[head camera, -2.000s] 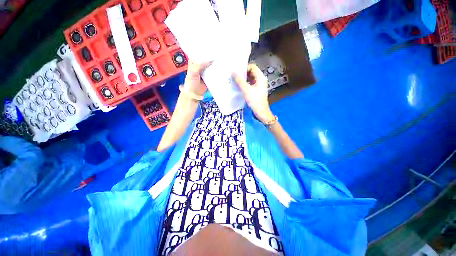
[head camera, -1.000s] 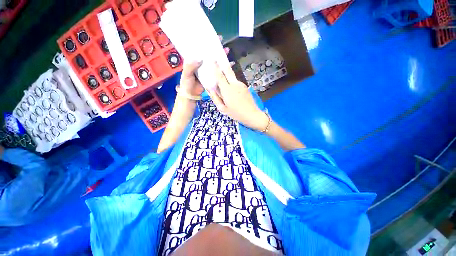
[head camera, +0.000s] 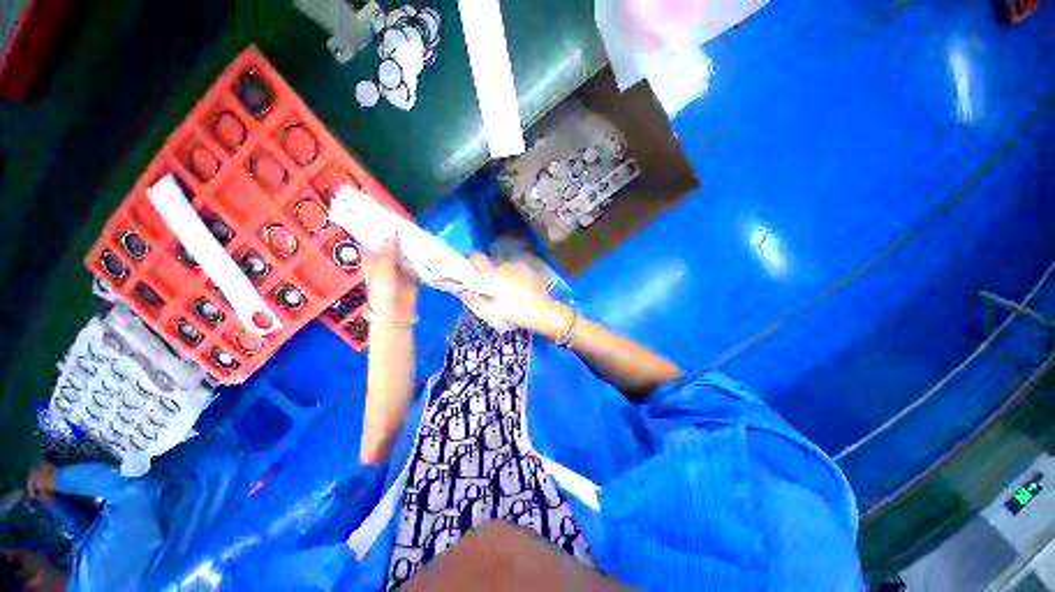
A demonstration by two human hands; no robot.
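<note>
My left hand (head camera: 390, 281) and my right hand (head camera: 516, 296) hold a narrow white strip bundle (head camera: 419, 251) between them, in front of my chest. It looks stacked or folded, and its far left end lies over the edge of the parts tray. The red-orange parts tray (head camera: 249, 185) lies tilted at the left, with dark-centred watch cases (head camera: 290, 297) and thin rings in its square pockets. A white strip (head camera: 211, 257) with a round hole at its near end lies across the tray.
A white strip (head camera: 493, 81) and a pile of white discs (head camera: 400, 52) lie on the green bench. A cardboard box (head camera: 650, 162) holds white pieces. Rings lie on a white sheet (head camera: 122, 387) at the left. Another person's blue sleeve (head camera: 139, 509) is at lower left.
The wide white sheets in my hands now appear as a narrow bundle, turned towards the tray. The view has shifted, so the tray sits lower and the disc pile shows.
</note>
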